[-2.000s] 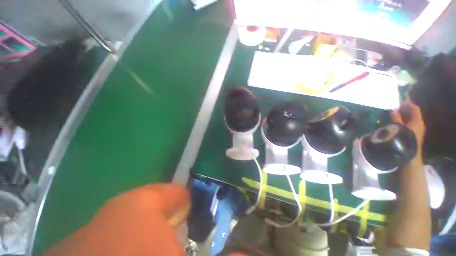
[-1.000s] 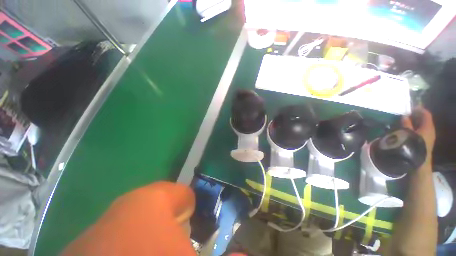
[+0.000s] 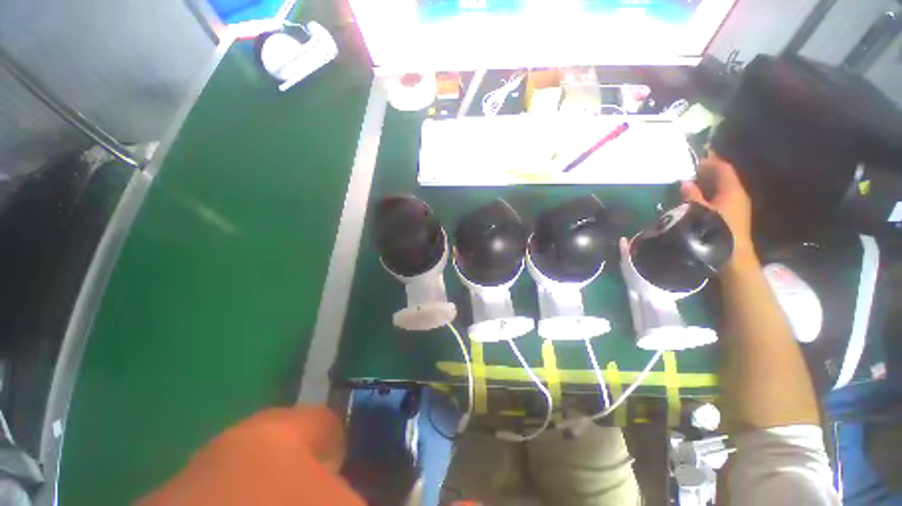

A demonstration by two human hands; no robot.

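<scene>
Four pan-tilt cameras with black ball heads and white bases stand in a row on the green bench: the leftmost (image 3: 423, 314), the second (image 3: 490, 242), the third (image 3: 571, 237) and the rightmost (image 3: 668, 252). White camera leads (image 3: 539, 380) run from their bases over the taped front edge. My right hand (image 3: 727, 193) is behind and beside the rightmost camera's head; its fingers are partly hidden, so contact and grip are unclear. My left hand (image 3: 267, 460) is blurred and orange-tinted at the lower left, cut off by the frame; its fingers look curled, contents unclear.
A bright monitor (image 3: 539, 30) stands behind a white keyboard (image 3: 445, 153) with a red and dark marker pen (image 3: 596, 146). A white mouse (image 3: 794, 301) and black bag (image 3: 791, 128) are at right. Another camera (image 3: 297, 54) lies on the green belt (image 3: 218, 267).
The view has turned, so the bench shifts left and the camera on the belt shows more fully. My right hand remains by the rightmost camera; my left hand remains low at left.
</scene>
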